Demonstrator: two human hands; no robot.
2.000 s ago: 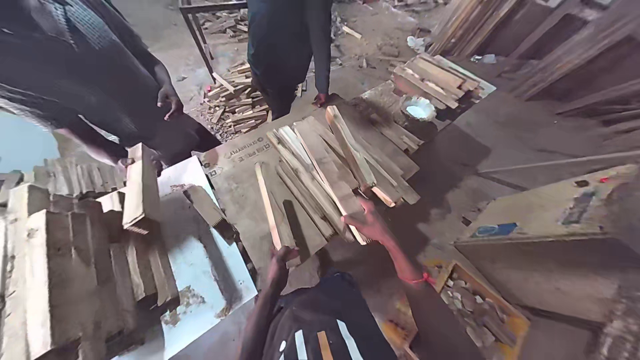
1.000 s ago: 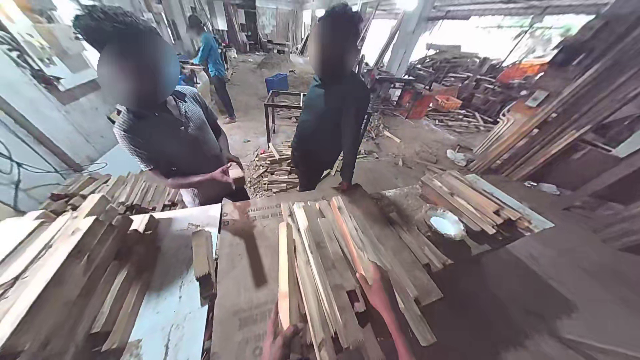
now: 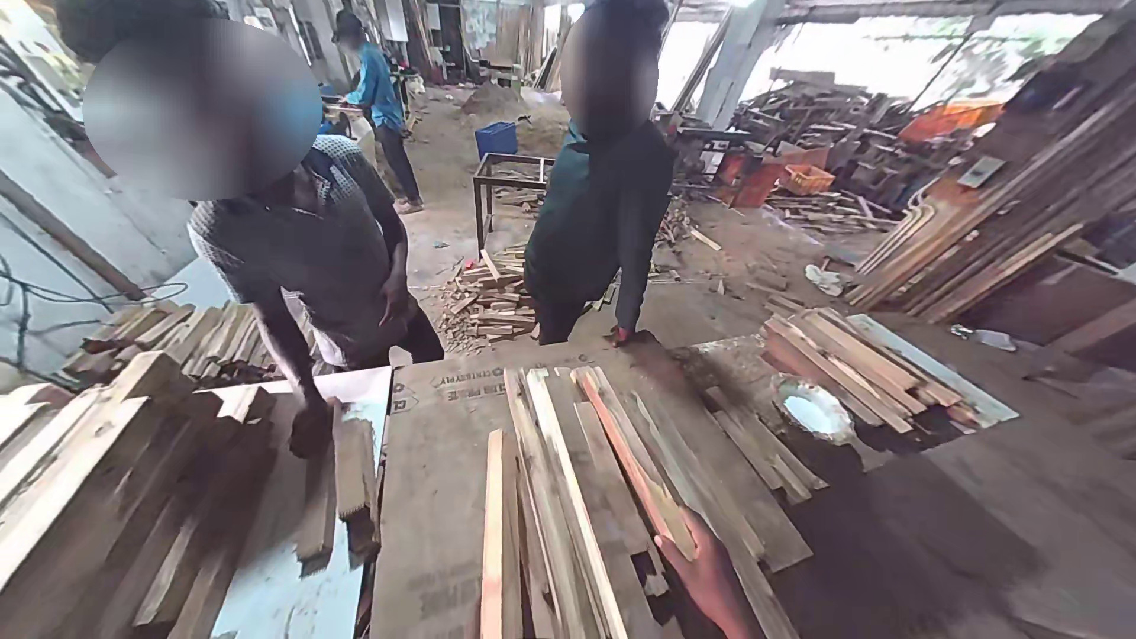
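My right hand [image 3: 706, 568] is closed around the near end of a reddish wooden strip [image 3: 626, 453] that lies among other strips on a plywood sheet [image 3: 435, 470]. To its left, long pale wooden strips [image 3: 568, 497] lie side by side, pointing away from me. A separate light strip [image 3: 493, 532] lies at their left edge, its near end cut off by the frame. My left hand is out of view. Further left, a co-worker's hand [image 3: 311, 430] touches one of two short wooden blocks [image 3: 357, 479] on a white board [image 3: 257, 550].
A large stack of wooden pieces [image 3: 80, 479] fills the left side. A white bowl [image 3: 812, 408] and a pile of strips [image 3: 861, 364] stand at the right. Two people stand across the table, one leaning a hand [image 3: 621, 335] on its far edge.
The view has tilted up strongly since the earliest frame. My left hand, seen on the light strip before, has left the view. The co-worker at left has lowered a wooden block onto the white board.
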